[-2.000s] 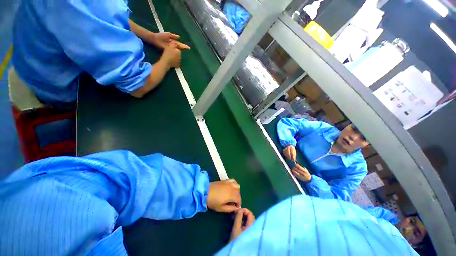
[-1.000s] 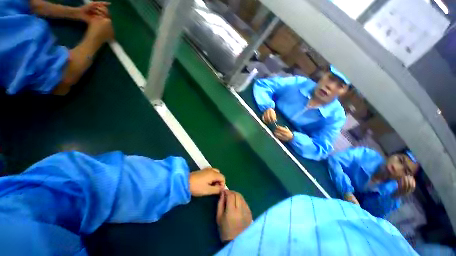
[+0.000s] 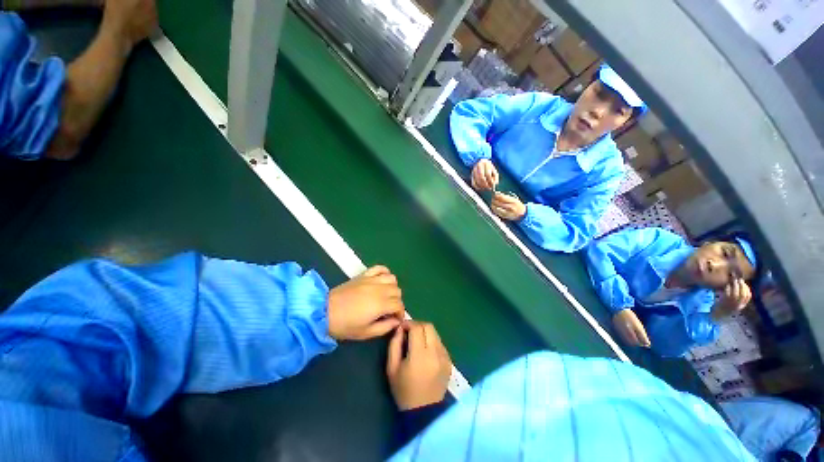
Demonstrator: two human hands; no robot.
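My left hand is bare, with a blue sleeve, and rests at the white edge rail. Its fingers are curled in. My right hand is just below it, fingers bent, over the same rail. The fingertips of both hands meet or nearly meet. A pale speck shows between them, but I cannot tell if it is a small part or the rail. The palms and anything inside them are hidden.
The dark green worktop lies on my side, the green belt beyond the rail. A grey post stands on the rail. A worker's forearm is at upper left. Two workers in blue sit across the belt.
The view has shifted, so the posts and neighbouring worker sit further left and the workers opposite show more fully. My hands stay together at the rail; my right hand shows more fully.
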